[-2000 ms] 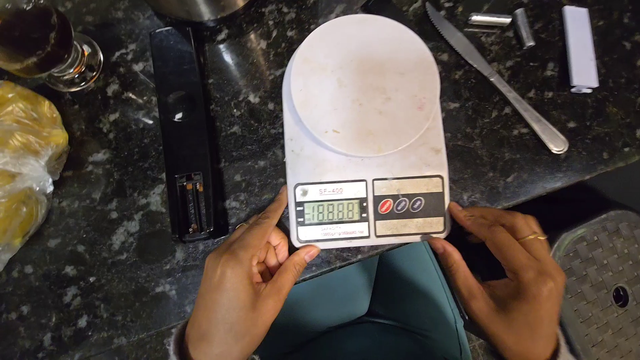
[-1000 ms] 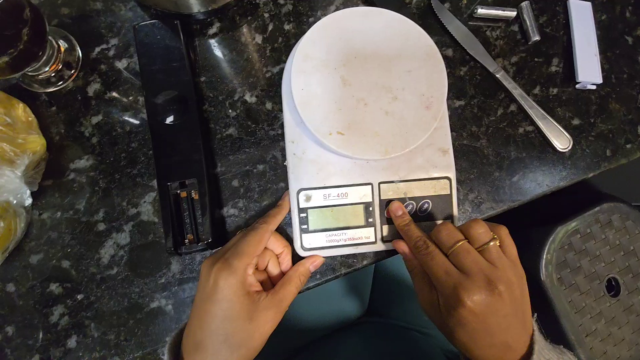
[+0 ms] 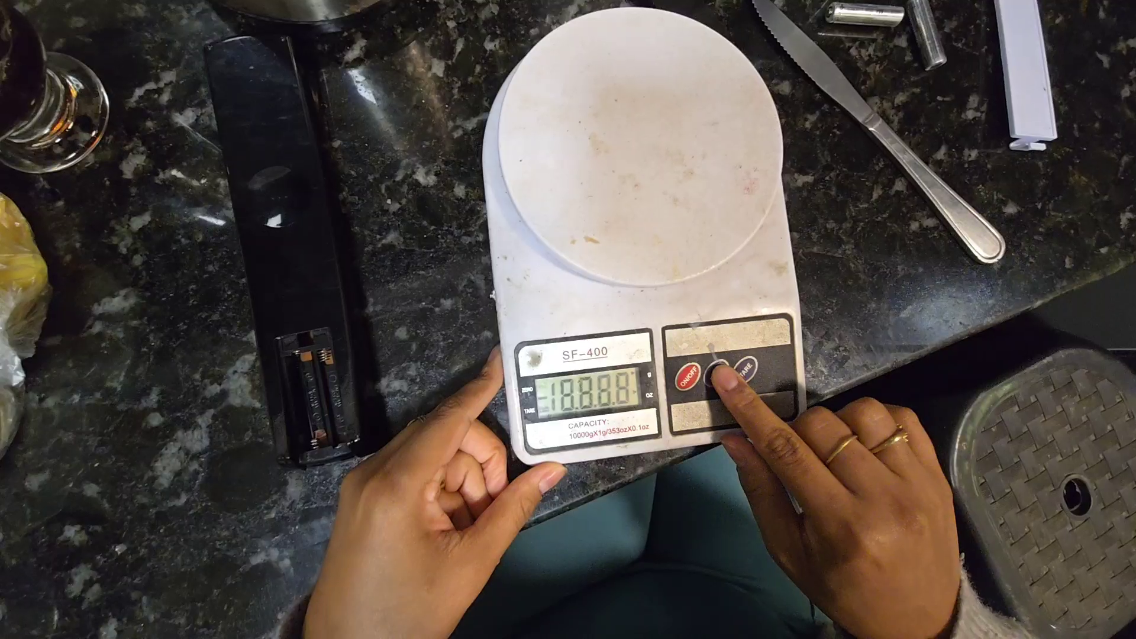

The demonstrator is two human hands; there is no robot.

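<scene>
A white digital kitchen scale (image 3: pixel 639 231) with a round plate lies on the dark stone counter near its front edge. Its display (image 3: pixel 588 393) shows faint digit segments. My left hand (image 3: pixel 426 506) is at the scale's lower left corner, index finger along the side and thumb by the bottom edge, the other fingers curled. The index fingertip of my right hand (image 3: pixel 843 497) rests on the middle button, right of the red on/off button (image 3: pixel 688 376). That hand wears rings, and its thumb is by the scale's front edge.
Left of the scale lies a black remote control (image 3: pixel 284 222), its battery compartment bare. A glass (image 3: pixel 53 115) and a plastic bag with yellow contents (image 3: pixel 18 284) are farther left. To the right are a table knife (image 3: pixel 887 133), batteries (image 3: pixel 865 14), a white plastic cover (image 3: pixel 1027 71) and a stool (image 3: pixel 1047 479).
My right hand has come from the scale's right corner onto the buttons, and its fingertip has shifted from the red button to the middle one. The display, blank a second ago, shows segments again.
</scene>
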